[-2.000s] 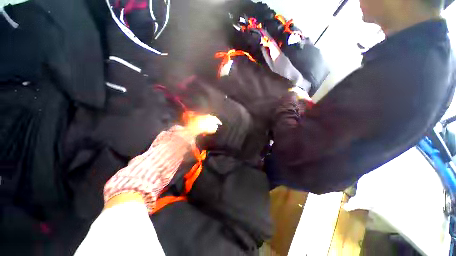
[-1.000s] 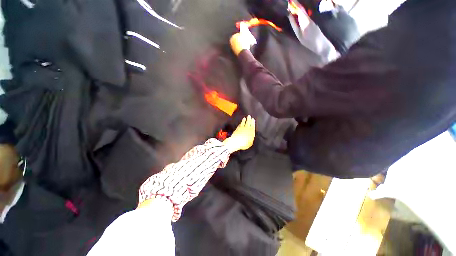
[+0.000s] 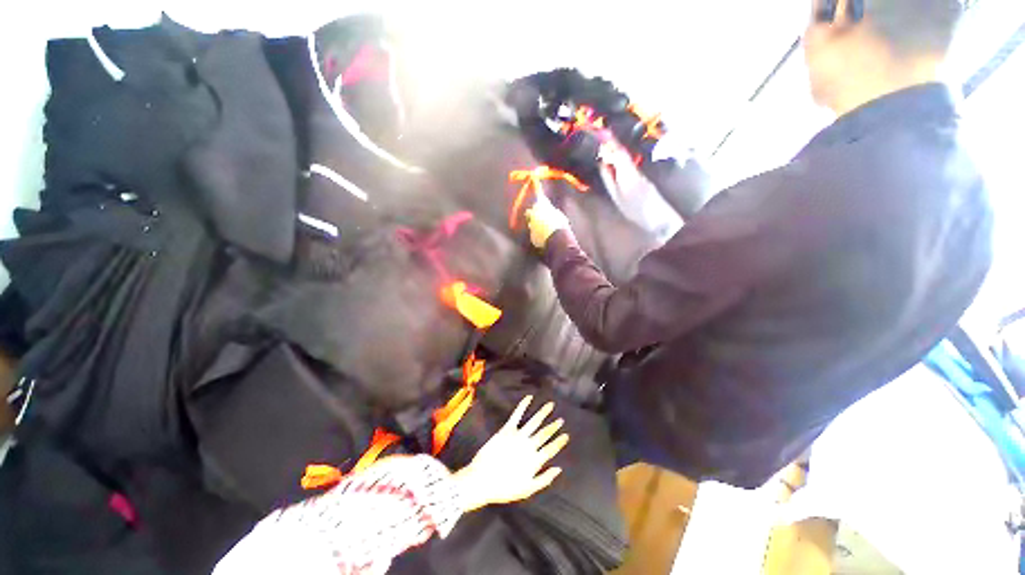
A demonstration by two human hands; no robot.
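My left hand [image 3: 511, 458], in a striped sleeve, is at lower centre with fingers spread and nothing in it. It is over a black cloth bundle [image 3: 568, 505] with layered edges; whether it touches the cloth is unclear. Orange ties [image 3: 455, 407] lie just left of the fingers, and another orange strip [image 3: 323, 476] is by the sleeve. An orange tag-like piece [image 3: 472, 306] and a magenta tie [image 3: 436, 236] lie on the black bundles above. My right hand is not in view.
A person in dark clothing [image 3: 776, 270] stands at right, one hand [image 3: 544, 220] at an orange bow [image 3: 540, 180]. Black panels with white lines [image 3: 242, 146] fill the left. A wooden surface [image 3: 655, 505] and a white board [image 3: 719, 534] are lower right.
My left hand went up and right from the orange tie, then back down, fingers now spread. The other person's hand moved to the orange bow. The view has shifted.
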